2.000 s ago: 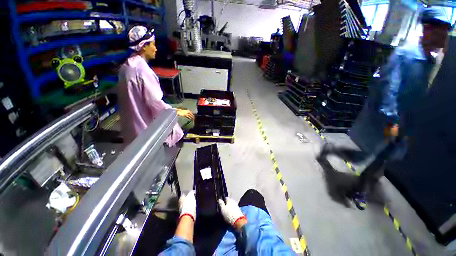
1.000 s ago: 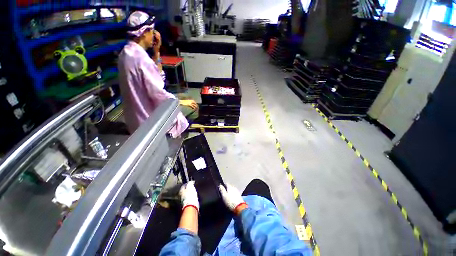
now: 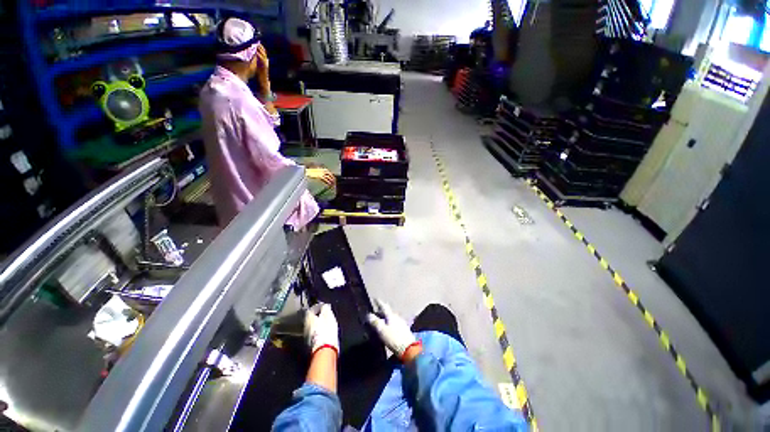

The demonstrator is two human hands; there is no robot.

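A long black tote (image 3: 338,253) with a small white label stands in front of me, close beside the conveyor rail. My left hand (image 3: 322,328), in a white glove with a red cuff, is at its left side. My right hand (image 3: 392,328), gloved the same way, is at its right side with the fingers at the edge. Both hands seem to hold the tote, though the fingertips are partly hidden. The near end of the tote is dark and hard to make out.
The silver conveyor rail (image 3: 221,283) runs along my left, with a crumpled white cloth (image 3: 116,321) on the metal table beyond. A pink-coated person (image 3: 241,139) sits ahead by stacked black totes (image 3: 372,187). More black stacks (image 3: 596,139) stand on the right, past yellow-black floor tape.
The walking person in blue has left the view. The tote has shifted left towards the rail and tilts more. The pink-coated person has raised a hand to the head.
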